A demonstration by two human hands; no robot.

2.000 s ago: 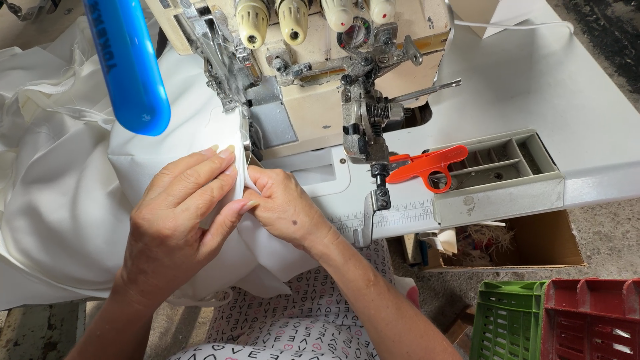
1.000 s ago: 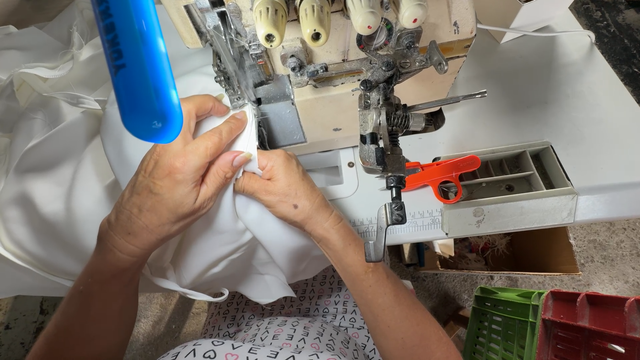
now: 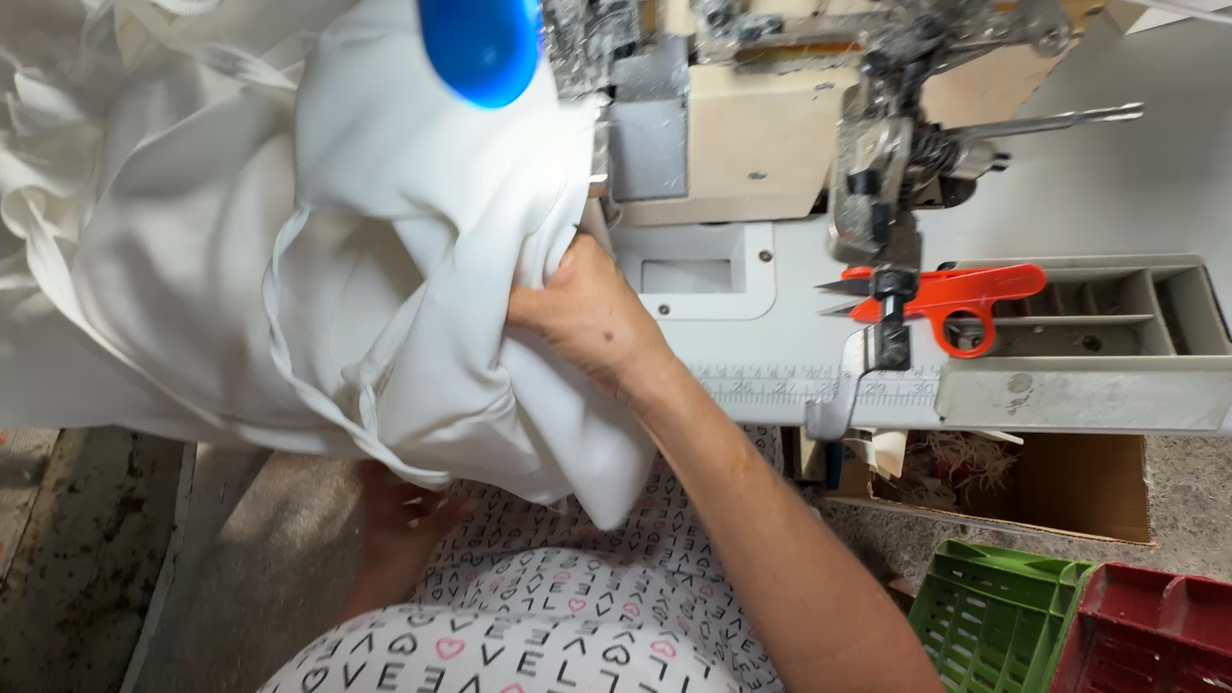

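Observation:
White fabric (image 3: pixel 433 164) lies in folds over the left of the sewing table, its right edge by the presser foot area of an industrial sewing machine (image 3: pixel 760 135). My right hand (image 3: pixel 587 308) grips a bunched part of this fabric just below the machine's foot. Beneath the hanging fabric, near my lap, is my left hand (image 3: pixel 409 515), blurred and partly covered; whether it holds anything does not show. Orange-handled thread snips (image 3: pixel 962 294) rest by a metal looper-like arm at the right, with blades pointing left.
A grey divided tray (image 3: pixel 1078 395) sits at the table's right edge. Below are a cardboard box (image 3: pixel 1078 481) with thread scraps, a green plastic crate (image 3: pixel 991 606) and a red one (image 3: pixel 1145 626). A blue plastic piece (image 3: pixel 481 48) hangs over the fabric at the top.
My left hand has left the fabric beside the machine's foot and moved down below the table edge. My right hand still grips the fabric. The view has shifted closer and lower.

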